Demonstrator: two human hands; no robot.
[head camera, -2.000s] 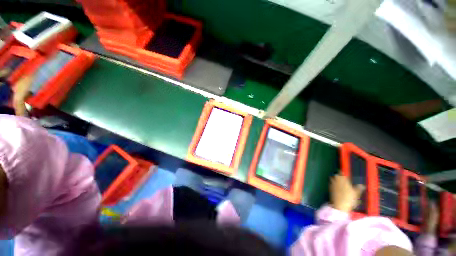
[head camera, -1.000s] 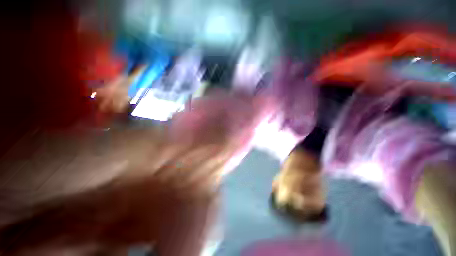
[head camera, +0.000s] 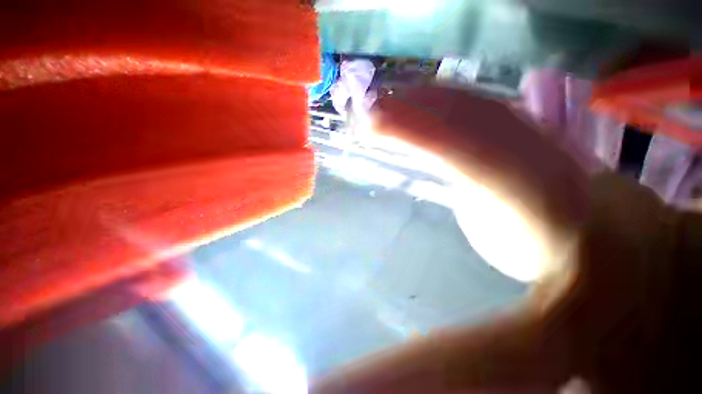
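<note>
Thick orange-red foam trays (head camera: 154, 177) fill the left side, stacked in layers and very near the camera. Their tablets do not show. A large, dark, blurred hand, apparently my right hand (head camera: 593, 269), comes in from the right edge very close to the lens. One finger arches across the middle and another part of the hand runs along the bottom. Whether it touches anything is hidden. My left hand does not show.
A grey-blue floor (head camera: 346, 246) with bright reflections lies between the trays and the hand. People in pink and white clothes (head camera: 356, 88) are in the background. A blurred orange-red object (head camera: 654, 96) is at the upper right.
The view has swung from the green line to a low view over the floor. The orange trays now loom large at left, and the blurred hand is at right.
</note>
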